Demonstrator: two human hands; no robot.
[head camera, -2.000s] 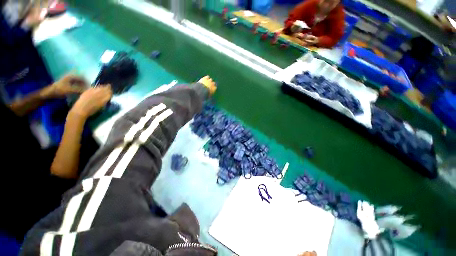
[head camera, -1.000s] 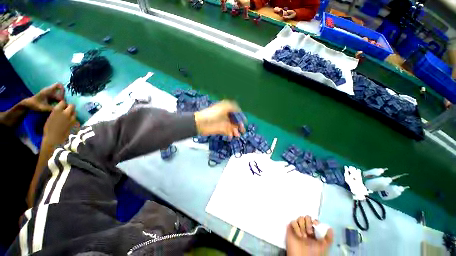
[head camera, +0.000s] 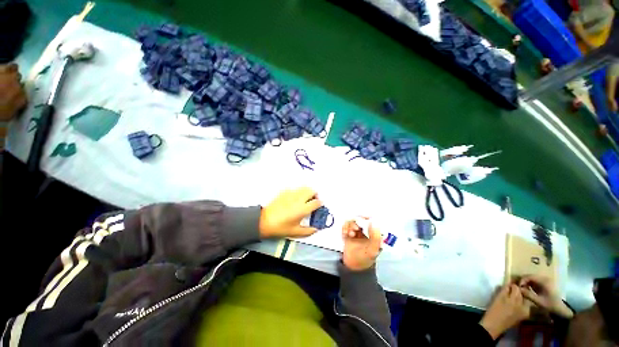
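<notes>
My left hand (head camera: pixel 290 213) holds a miniature navy checked bag (head camera: pixel 320 217) over the white work sheet (head camera: pixel 271 183), its dark loop pointing right. My right hand (head camera: pixel 361 245) is just right of it, closed around a small white glue bottle (head camera: pixel 389 238) whose blue-and-red label shows beside the fingers. Loose dark handle loops (head camera: pixel 305 159) lie on the sheet above my hands. A large pile of bags (head camera: pixel 234 95) lies beyond, with a smaller pile (head camera: pixel 380 146) to its right.
A hammer (head camera: pixel 51 101) and a single bag (head camera: pixel 143 144) lie at left. Scissors (head camera: pixel 444 198), spare glue bottles (head camera: pixel 468 167) and another bag (head camera: pixel 425 229) are at right. Another worker's hands (head camera: pixel 519 301) are at a tan board (head camera: pixel 529 261). A green belt (head camera: pixel 407 74) and a long tray (head camera: pixel 475 61) lie beyond.
My left hand has come back from the pile to the white sheet with a bag, beside my right hand. The view has swung right and down, so the hammer and tan board show.
</notes>
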